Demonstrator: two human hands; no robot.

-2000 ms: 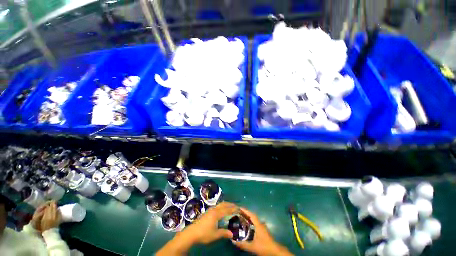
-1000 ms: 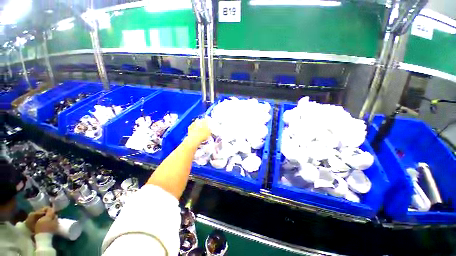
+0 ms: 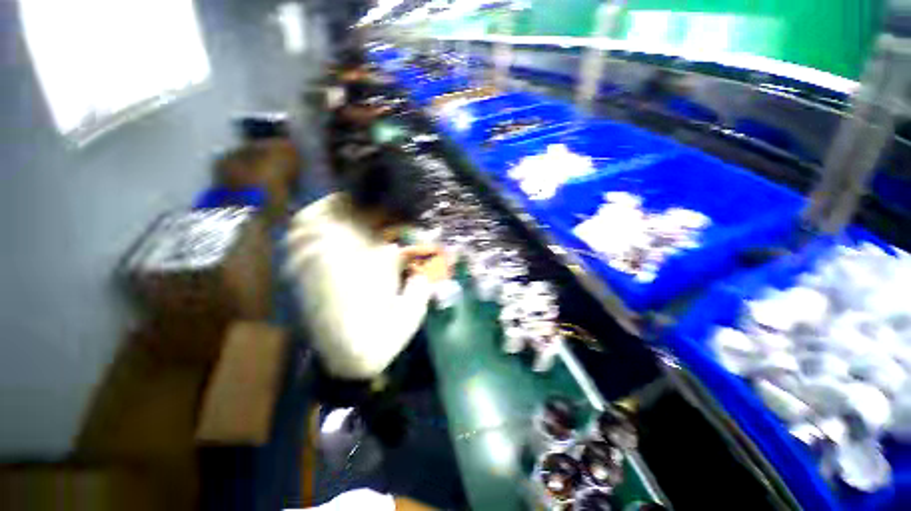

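The picture is blurred. Neither of my hands shows. A white sleeve with a sliver of bare forearm is cut off by the bottom edge, and I cannot tell which arm it is. Several open camera bodies (image 3: 559,471) with dark round tops stand grouped on the green bench (image 3: 474,389) at the lower middle. More open units (image 3: 529,317) stand further up the bench. White shell covers (image 3: 834,359) are heaped in a blue bin (image 3: 714,439) at the right.
A person in a light top (image 3: 350,279) sits at the bench's left side, hands near a white unit. Blue bins with small white and brown parts (image 3: 639,235) run along the right. Cardboard boxes (image 3: 242,384) stand on the floor at the left. A metal post (image 3: 849,150) rises at the right.
The view has swung left, so the seated person and boxes show more fully. The arm that reached into the shell bin is no longer there; only a sleeve and forearm sliver show at the bottom.
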